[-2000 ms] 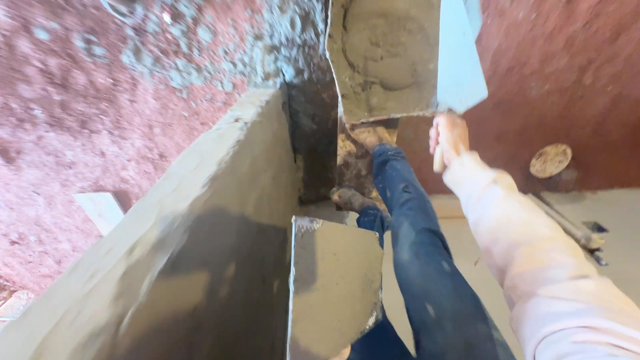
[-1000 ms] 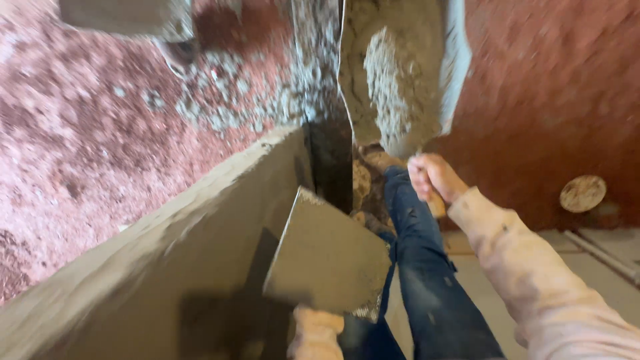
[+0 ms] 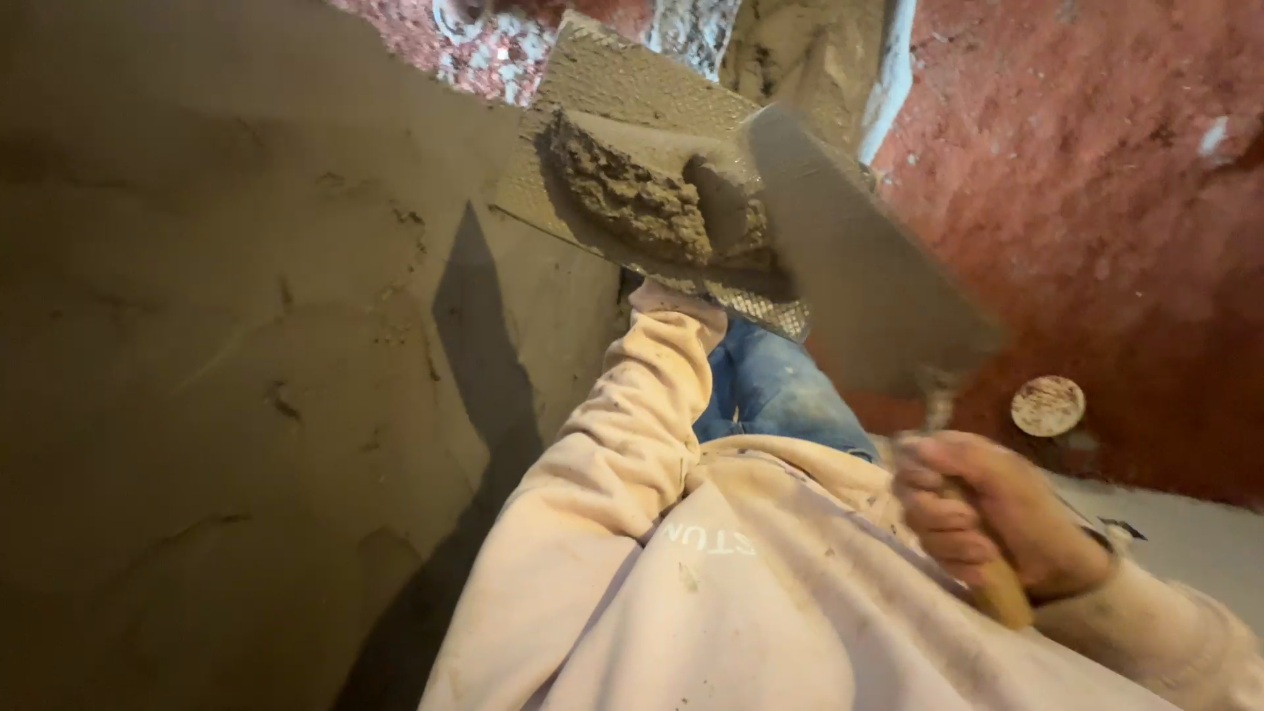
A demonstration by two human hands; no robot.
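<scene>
My right hand (image 3: 973,513) grips the wooden handle of a trowel (image 3: 859,257), whose broad blade, blurred, points up and left. The blade tip overlaps the right part of a plasterer's hawk (image 3: 592,74) in this view; whether they touch is unclear. A lump of wet mortar (image 3: 632,202) lies on the hawk. Beneath the hawk, only the wrist side of my left hand (image 3: 676,301) shows, the fingers hidden under the plate, which rests over it.
A wall with wet plaster (image 3: 247,326) fills the left side. Mortar lies in a trough (image 3: 805,49) at the top. At the right are a red rough surface (image 3: 1086,197) and a round, stained lid-like disc (image 3: 1048,406).
A second ago the trowel was over the mortar trough and the hawk was low, with no lump on it. Now mortar lies on the hawk, and the trowel is beside it. The view has shifted strongly.
</scene>
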